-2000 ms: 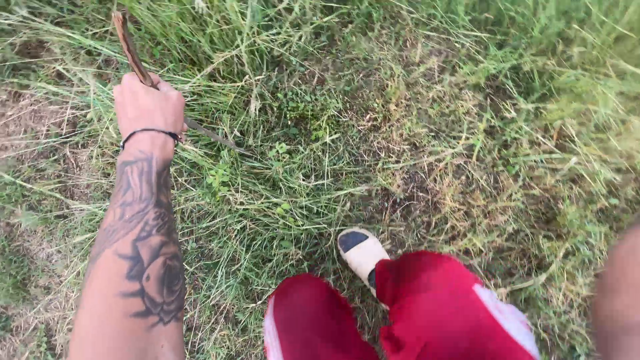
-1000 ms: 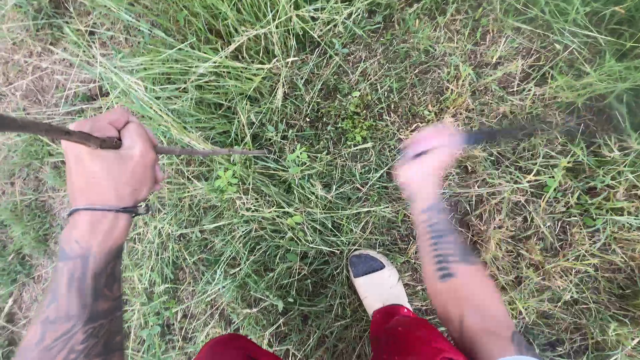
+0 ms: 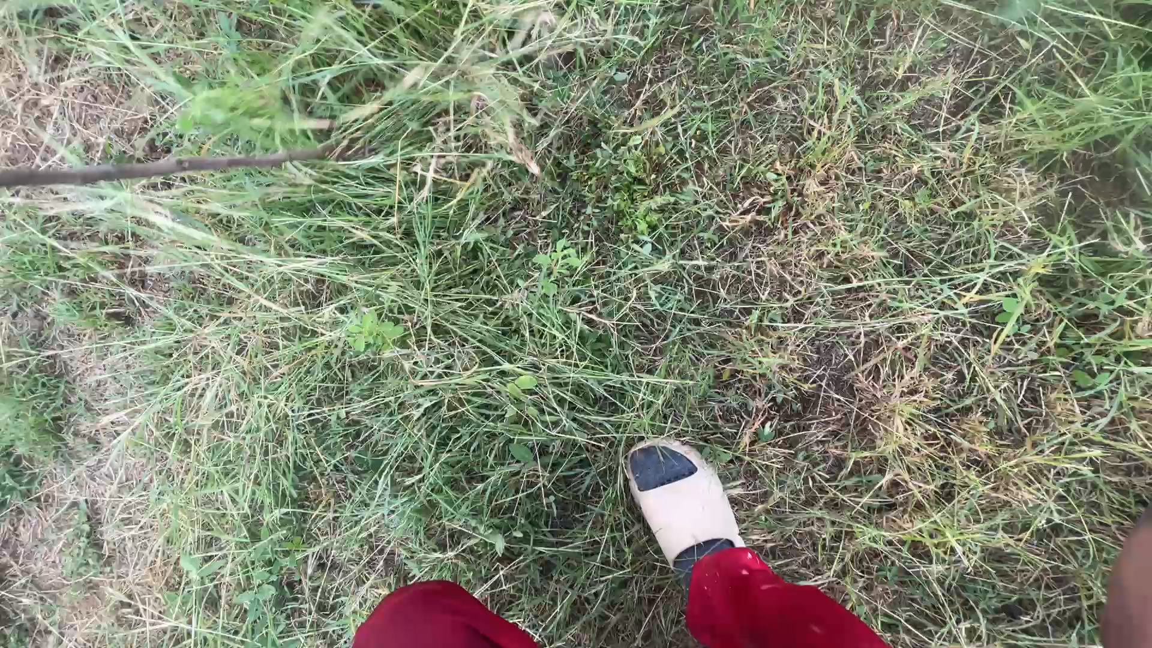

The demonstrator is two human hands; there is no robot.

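Observation:
A thin brown wooden stick (image 3: pixel 166 169) reaches in from the left edge, its tip among long grass blades (image 3: pixel 432 99) at the upper left. Some of these blades are blurred. My left hand is outside the picture, so its hold on the stick does not show. At the lower right edge there is a blurred bit of bare skin (image 3: pixel 1129 585), likely part of my right arm; my right hand is out of view, and so is anything it may hold.
Beige slide sandal with dark toe area (image 3: pixel 684 504) on one foot, on the grass below centre. Red trouser legs (image 3: pixel 774 603) show at the bottom edge. Flattened cut grass (image 3: pixel 540 387) and dry brown patches (image 3: pixel 837 387) cover the ground, with taller grass (image 3: pixel 1089 108) at the upper right.
Both hands, seen a second ago, have left the picture. The stick's tip has moved up and left into the long grass. The dark tool at the right hand is no longer visible.

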